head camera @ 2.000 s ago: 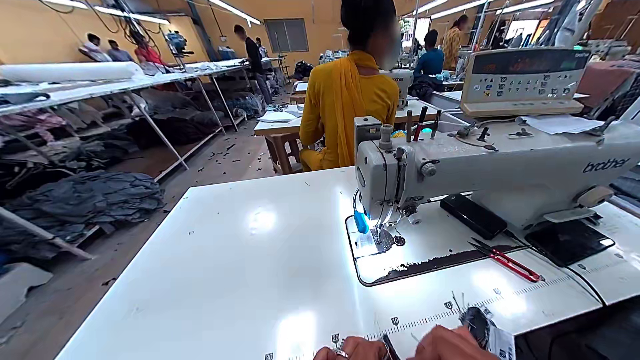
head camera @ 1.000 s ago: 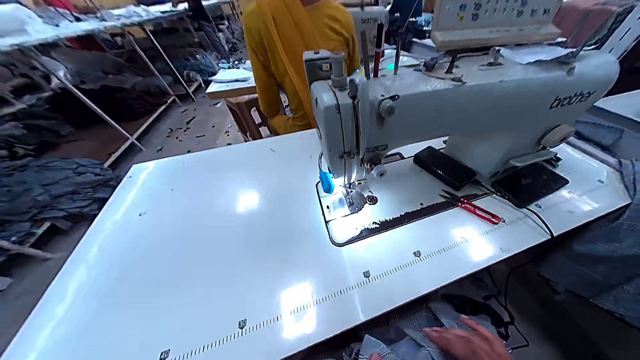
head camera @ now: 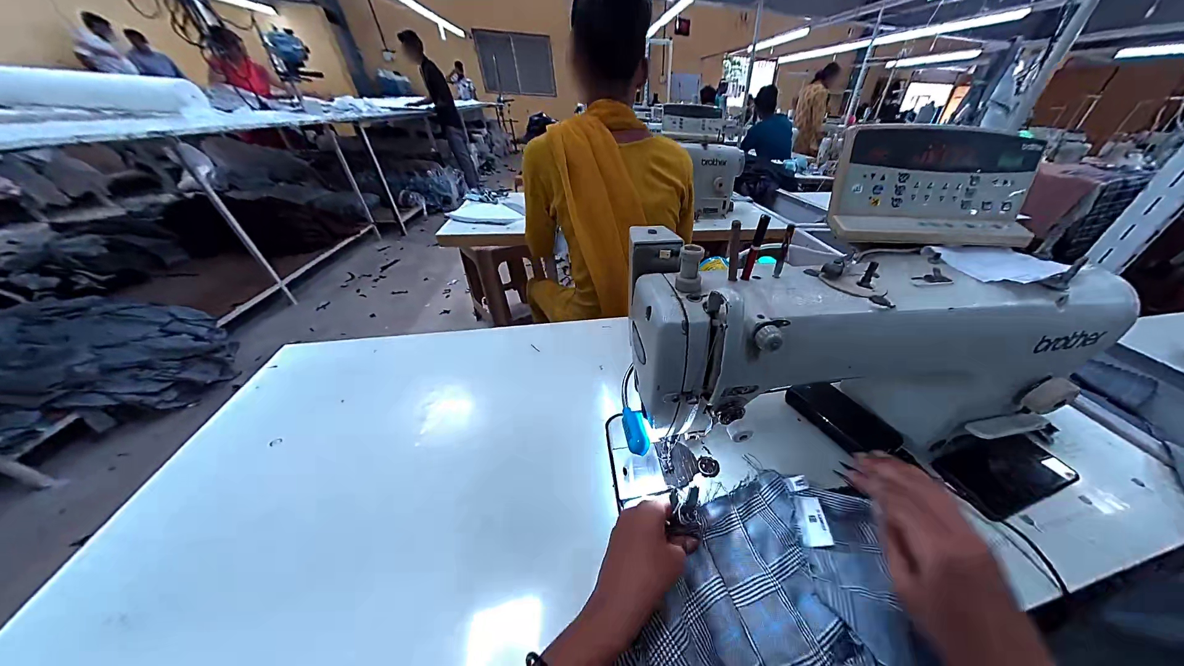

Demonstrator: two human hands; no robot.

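Note:
My left hand (head camera: 647,546) grips the edge of a grey plaid fabric piece (head camera: 758,573) just in front of the presser foot (head camera: 683,462) of a white Brother sewing machine (head camera: 879,324). Its fingertips are partly hidden by dark cloth and threads. My right hand (head camera: 925,536), blurred, is over the right side of the fabric with its fingers extended; whether it touches the cloth cannot be told. A white label (head camera: 814,522) lies on the plaid between the hands. Loose threads fray from the fabric's far edge. A blue guard (head camera: 635,431) hangs beside the needle area.
Behind the machine head lie a black phone-like object (head camera: 844,418) and, to its right, a dark glossy device (head camera: 1005,472) with a cable. The white table (head camera: 370,481) spreads left. A person in yellow (head camera: 606,203) sits ahead, and fabric piles (head camera: 111,361) lie at left.
The plaid fabric has come up from the table's front edge onto the machine bed. Both hands have moved up to the machine, the left one now at the presser foot. The view has shifted.

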